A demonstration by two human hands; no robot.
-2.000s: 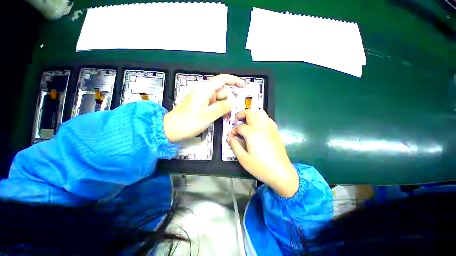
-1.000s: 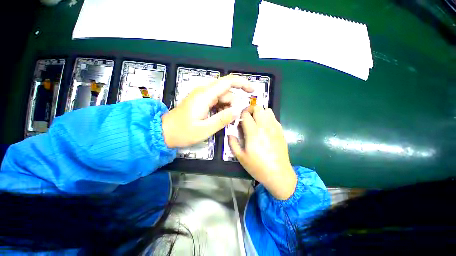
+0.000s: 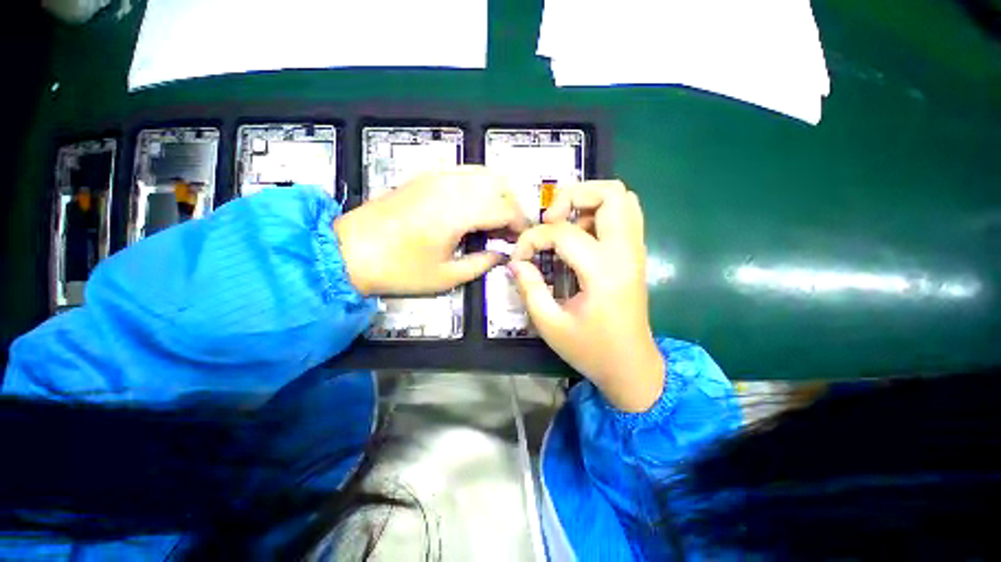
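Observation:
A black foam tray point(image 3: 353, 353) holds several silver-white phone frames in a row. The rightmost frame point(image 3: 535, 149) has an orange flex tab point(image 3: 548, 195) inside. My left hand point(image 3: 430, 233) is over the fourth frame, its thumb and finger reaching the rightmost one. My right hand point(image 3: 594, 288) is over the rightmost frame, thumb and forefinger pinched together. The fingertips of both hands meet at a tiny white sliver point(image 3: 501, 248), which looks like an adhesive strip. Whether one or both hands grip it is hard to tell.
White sheets lie beyond the tray in two groups, left point(image 3: 313, 38) and right point(image 3: 686, 49). The tray rests on a glossy green bench point(image 3: 768, 220). A pale wrapped object point(image 3: 75, 9) is at the top left. Dark hair blurs the lower corners.
The view has shifted, so the sheets sit higher in the picture. My right hand's forefinger and thumb have closed together near my left fingertips, and its other fingers have lifted and curled.

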